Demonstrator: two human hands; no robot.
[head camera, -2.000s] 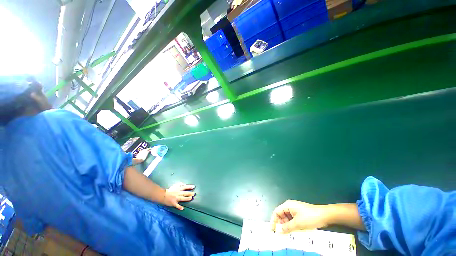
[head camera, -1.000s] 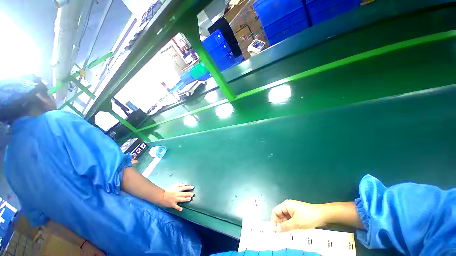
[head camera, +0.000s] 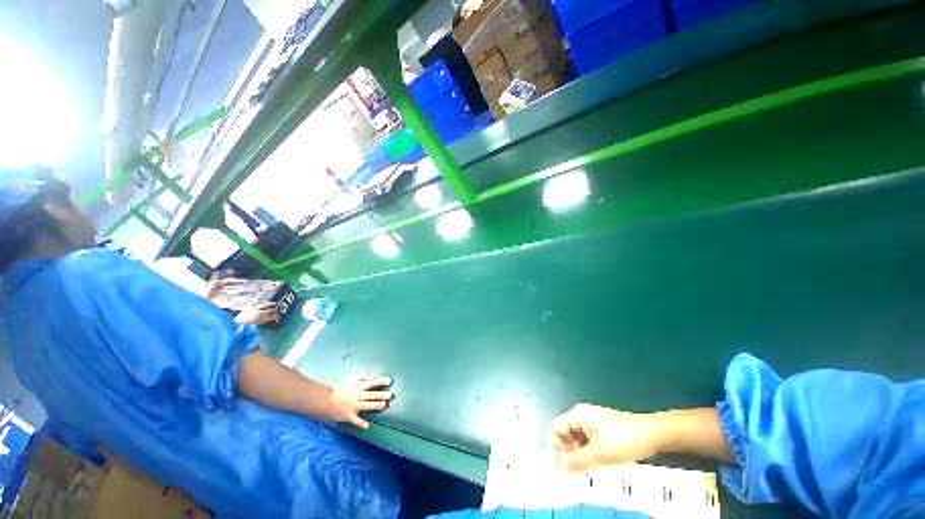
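A cream label sheet (head camera: 649, 489) with small black print in a row lies at the bottom of the view, washed out white by glare at its left end. My right hand (head camera: 600, 438) comes in from the right in a blue sleeve. Its thumb and forefinger are pinched together at the sheet's upper edge; whether a peeled sticker is between them is too small to tell. A blue sleeve (head camera: 553, 514) crosses the sheet's lower edge at the picture's rim. My left hand is not visible.
A worker in a blue smock (head camera: 152, 375) stands left, one hand (head camera: 360, 399) flat on the green bench (head camera: 649, 314), the other at a black product box (head camera: 266, 298). A blue-and-white roll (head camera: 321, 308) lies nearby. Beyond the green rail (head camera: 710, 124) are brown cartons (head camera: 507, 51) and blue crates (head camera: 614, 35).
The neighbouring worker's product box now shows its paler printed face, with a hand on it. The blue crates beyond the rail have shifted right, showing more brown cartons. My right hand has hardly moved.
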